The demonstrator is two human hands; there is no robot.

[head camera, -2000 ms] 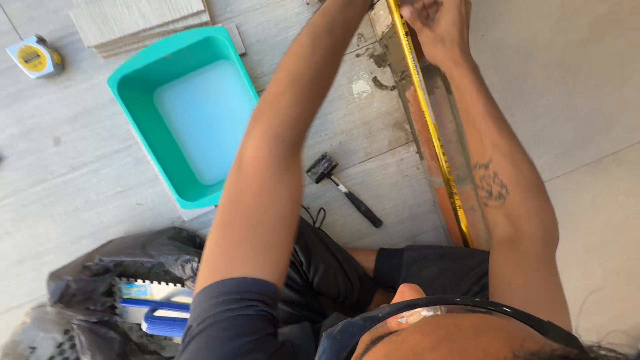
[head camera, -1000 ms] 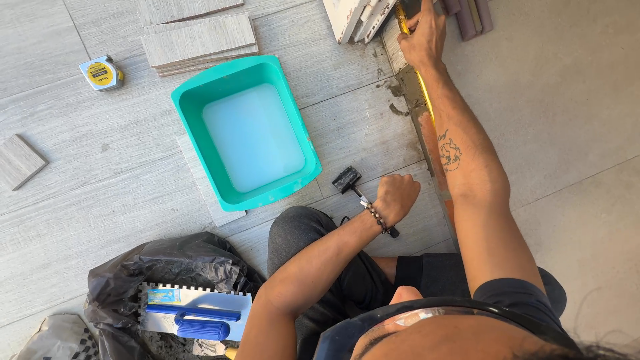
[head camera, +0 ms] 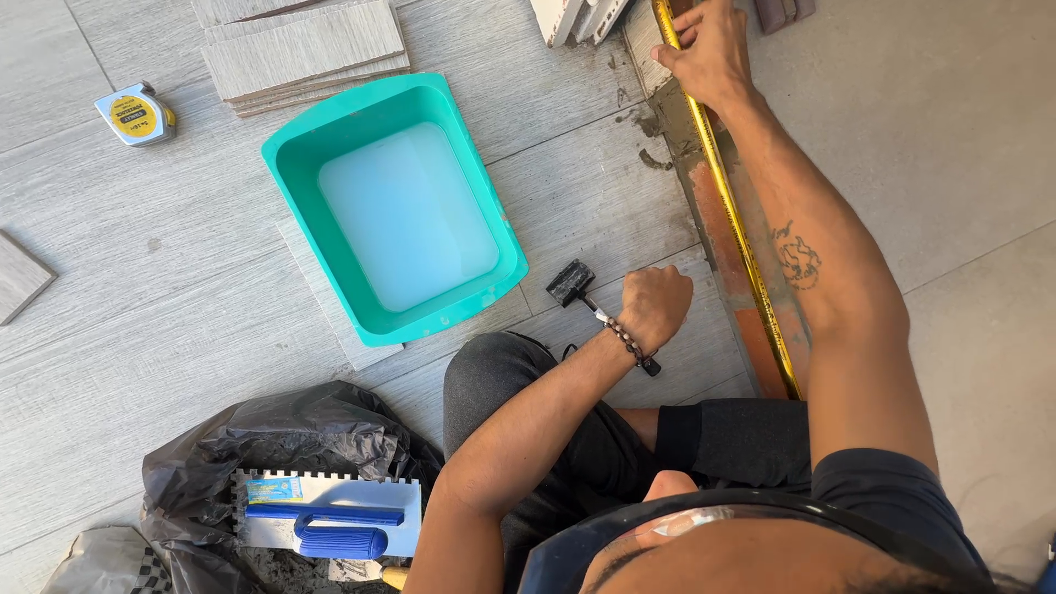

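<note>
My right hand [head camera: 714,58] is at the upper end of a yellow tape measure blade [head camera: 738,210], thumb and fingers closed around its edges. The blade lies lengthwise along a narrow strip of exposed brick and mortar [head camera: 716,223] beside the floor tiles. My left hand [head camera: 657,307], with a beaded bracelet at the wrist, is a closed fist with nothing visible in it. It is over or beside a small black-headed mallet [head camera: 571,283], whose handle passes partly behind the wrist. My right forearm hides part of the strip.
A teal basin [head camera: 285,177] holds cloudy liquid. Cut tiles [head camera: 305,54] are stacked behind it, near a closed tape measure [head camera: 136,115]. A notched trowel [head camera: 330,511] with blue handle rests on a black plastic bag [head camera: 190,462] of mortar. White-edged pieces [head camera: 554,18] stand at the top.
My left hand, which reached to the top two seconds ago, has drawn back to beside the mallet as a fist. My right hand has stayed at the tape blade. The view has shifted.
</note>
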